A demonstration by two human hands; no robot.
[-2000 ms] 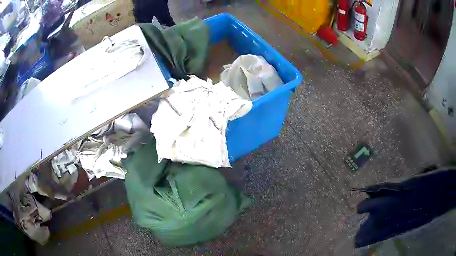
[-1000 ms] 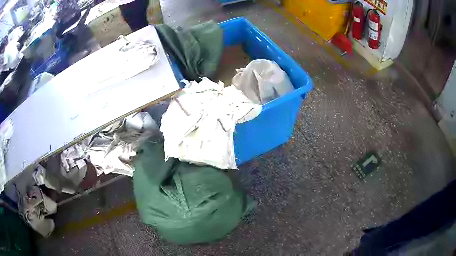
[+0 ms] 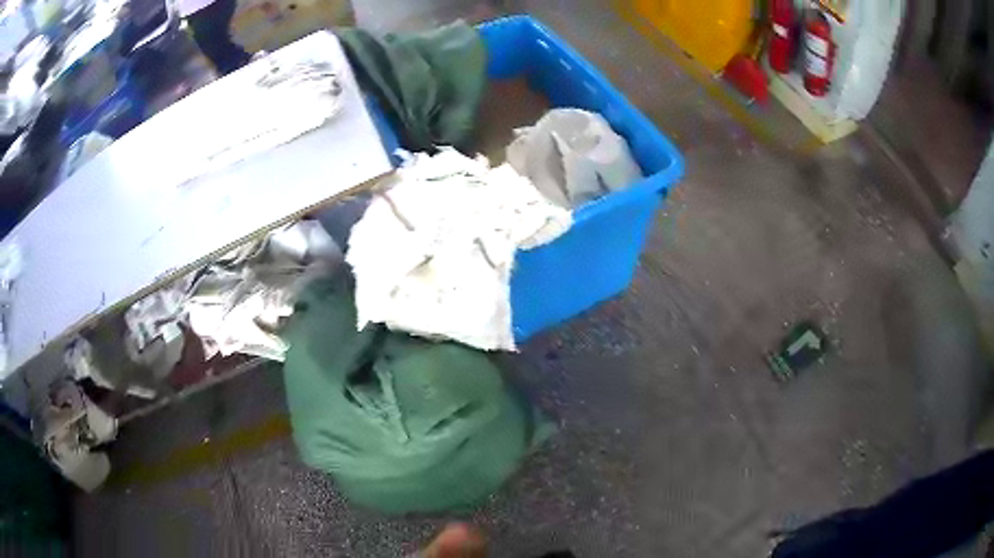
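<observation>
A dark blue cloth (image 3: 905,518), perhaps the denim garment, is cut off by the lower right corner. A small blurred skin-toned tip (image 3: 456,540) shows at the bottom edge, left of the cloth. It looks like a bit of my left hand, but its fingers and any hold are hidden. My right hand is not in view. Nearest in front are a full green sack (image 3: 420,436) on the floor and a cream cloth (image 3: 436,256) draped over the side of a blue bin (image 3: 583,267).
A white table (image 3: 218,174) stands at the left, with pale cloth bundles (image 3: 245,305) beneath it. A pale bundle (image 3: 576,153) and green cloth (image 3: 431,87) are at the bin. Red fire extinguishers (image 3: 817,52) stand by the wall. A person's dark leg (image 3: 218,33) shows behind the table.
The skin-toned tip has appeared at the bottom edge. The dark blue cloth has dropped towards the lower right corner and shows less than two seconds ago. The person behind the table has shifted left.
</observation>
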